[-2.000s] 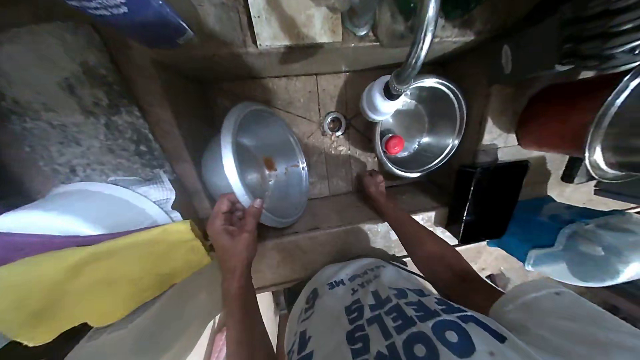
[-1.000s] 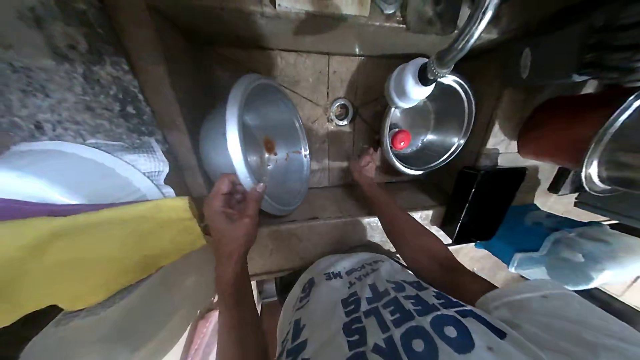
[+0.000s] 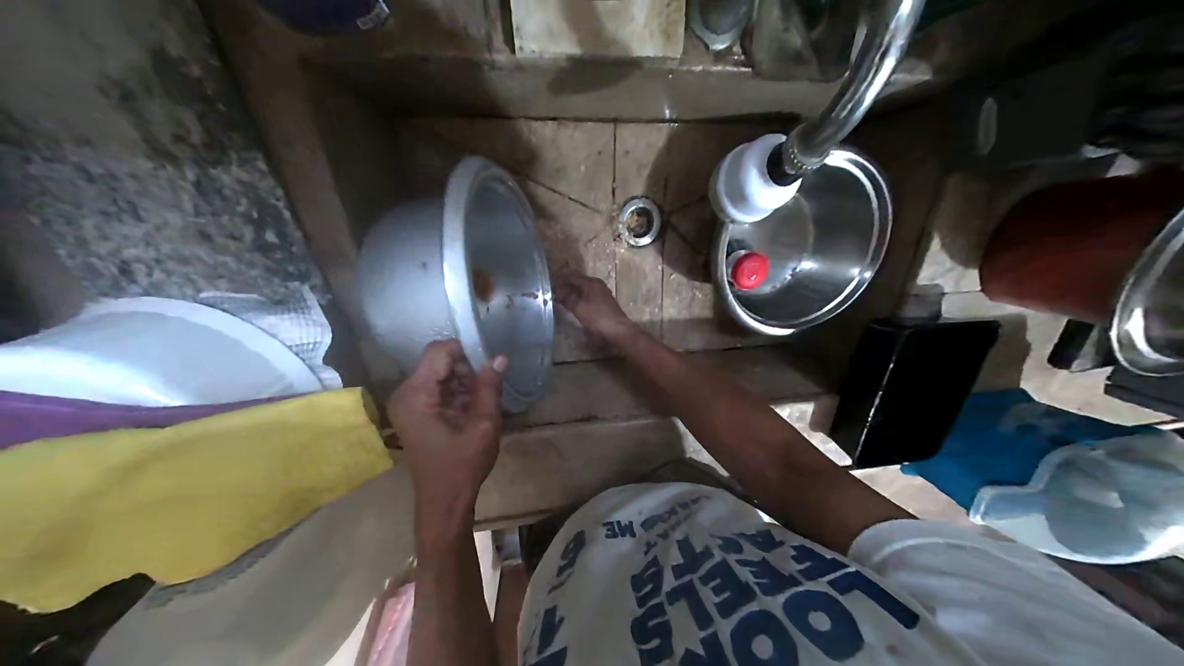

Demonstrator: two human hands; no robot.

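Observation:
A large aluminium pot stands tilted in the left part of the tiled sink, its mouth turned right, with brown residue inside. My left hand grips its near rim between thumb and fingers. My right hand is at the right edge of the pot's rim, fingers bent; whether it touches the pot I cannot tell. The sink drain lies between the pot and a steel pot. A red-capped item is inside the steel pot, under a white tap head on a curved metal spout.
Yellow cloth and a white basin lie left of the sink. On the right are a black box-like object, a reddish-brown container and blue cloth. The sink's front ledge runs before my body.
My right hand has moved left from beside the steel pot to the aluminium pot's rim. The aluminium pot has tipped further onto its side, with my left hand still on its rim.

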